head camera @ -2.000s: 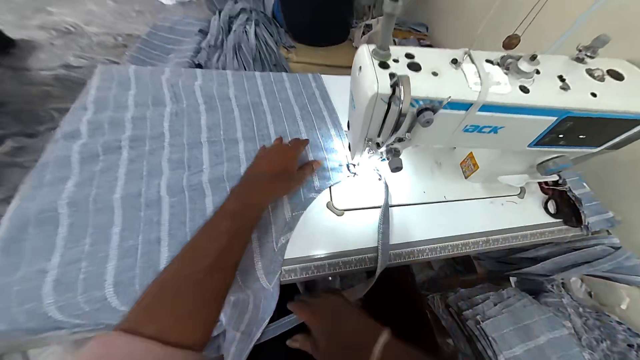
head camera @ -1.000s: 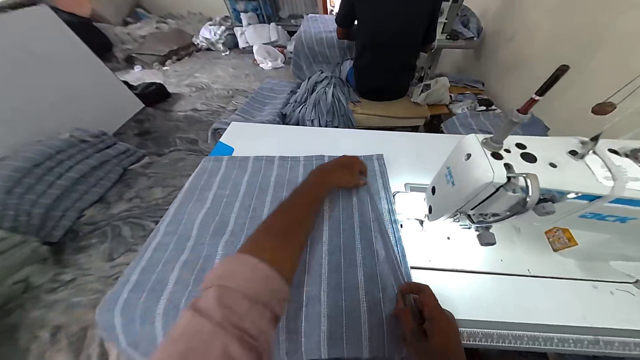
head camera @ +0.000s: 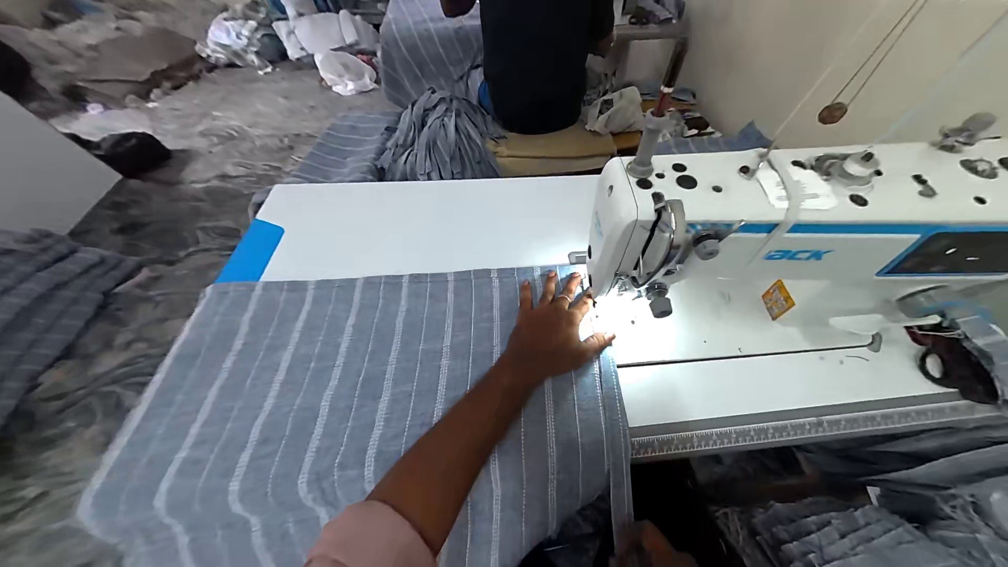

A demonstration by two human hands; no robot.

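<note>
A blue-grey striped cloth (head camera: 362, 378) lies over the left part of the white sewing table and hangs past its front edge. My left hand (head camera: 555, 327) presses flat on the cloth's right side with fingers spread, close beside the lit needle area of the white sewing machine (head camera: 787, 244). Low in the view, my right hand (head camera: 657, 547) is at the cloth's right edge, mostly cut off by the frame, so its grip is unclear. A narrow folded strip runs along that edge.
A ruler tape (head camera: 787, 429) lines the table's front edge. Grey cloth pieces (head camera: 850, 528) are piled below right. Beyond the table, a person in a dark top (head camera: 535, 63) sits near a bundle of cloth strips (head camera: 441, 138). Folded striped cloth (head camera: 55, 299) lies at far left.
The cloth's top right corner has moved from left of the machine to beside its needle area. My left hand has moved there too, its fingers now spread. My right hand is lower in view.
</note>
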